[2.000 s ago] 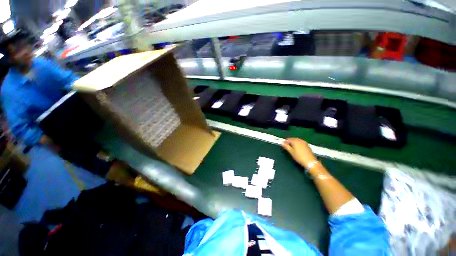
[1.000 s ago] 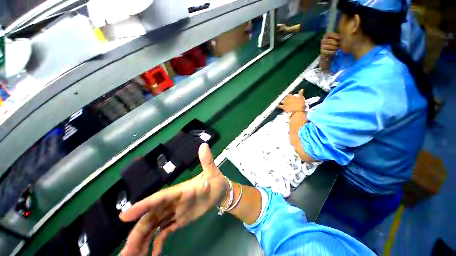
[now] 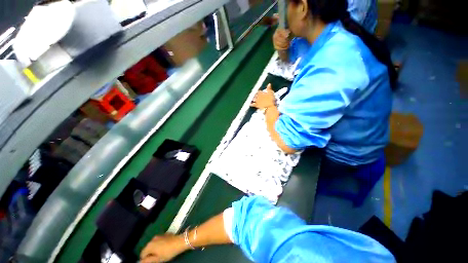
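Note:
Black open box bases, one point(image 3: 141, 199) near the middle of the group, lie on the green conveyor belt point(image 3: 218, 100) with plain black lids point(image 3: 161, 174) between them. Each base shows a white block and a thin coiled cable. My right hand point(image 3: 163, 248) is at the lower left, palm down over the rail beside the nearest boxes. Its fingertips are blurred near the bottom edge, so I cannot tell whether it holds anything. My left hand is out of the picture.
A pale rail point(image 3: 192, 198) separates belt and bench. A heap of white cables point(image 3: 256, 154) lies on the bench point(image 3: 300, 187). A person in a blue smock point(image 3: 341, 87) leans over it, one hand near the rail. A grey shelf point(image 3: 102, 59) hangs over the upper left. A carton point(image 3: 403, 136) stands on the floor.
The view has swung right, away from the brown carton and loose adapters. My right hand, spread with its thumb up a second ago, is now lower and palm down.

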